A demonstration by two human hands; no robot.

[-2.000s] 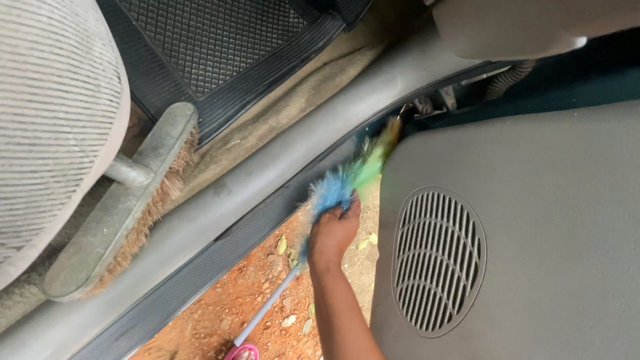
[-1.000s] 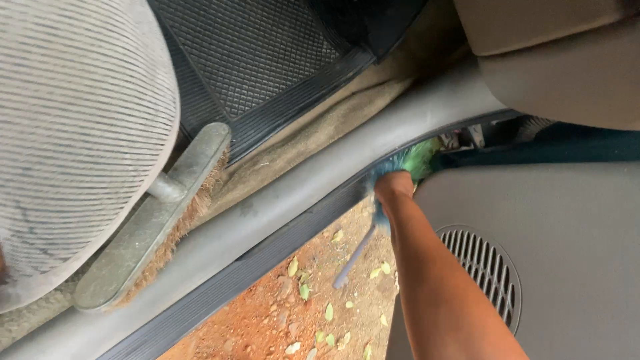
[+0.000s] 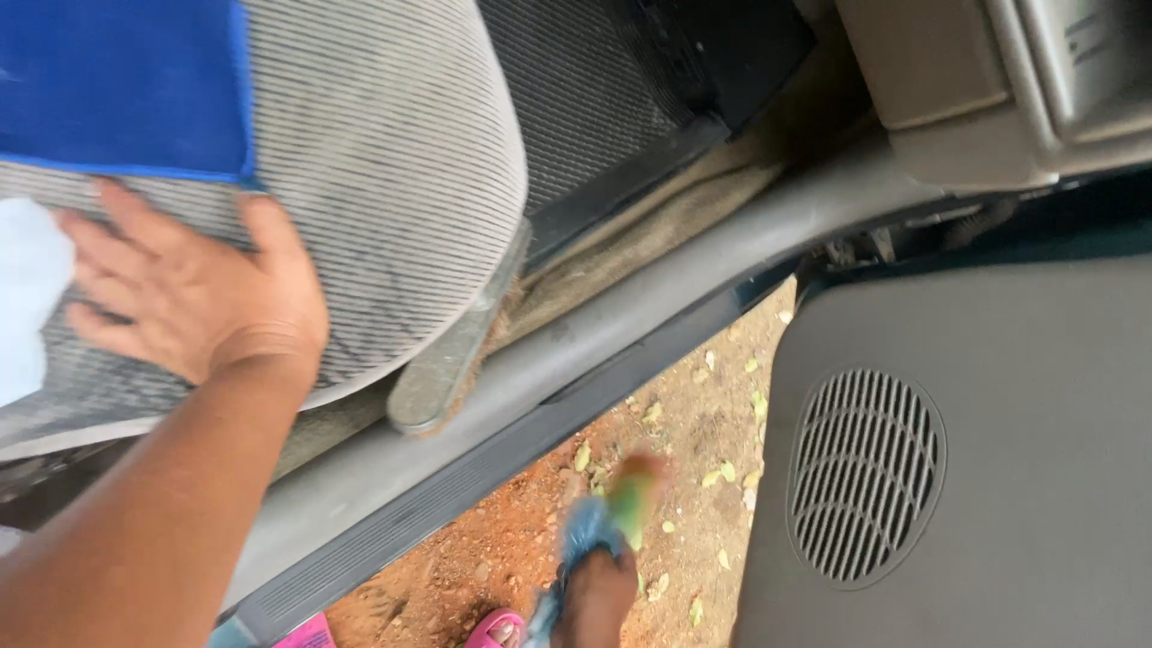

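Observation:
My left hand rests with spread fingers on the ribbed fabric car seat, just below a blue cloth and beside a white item at the left edge. My right hand, blurred at the bottom, grips a multicoloured duster over the ground outside the door opening. The duster's blue and green fluff shows above the fingers. A brush with brown bristles lies partly hidden under the seat's front edge, beside the door sill.
The grey door sill runs diagonally across the view. An open door panel with a speaker grille stands at right. A black floor mat lies beyond the seat. A pink sandal is on the reddish ground.
My right hand has moved with the duster from the door hinge gap down over the ground. My left hand now shows on the seat. The view has shifted toward the seat.

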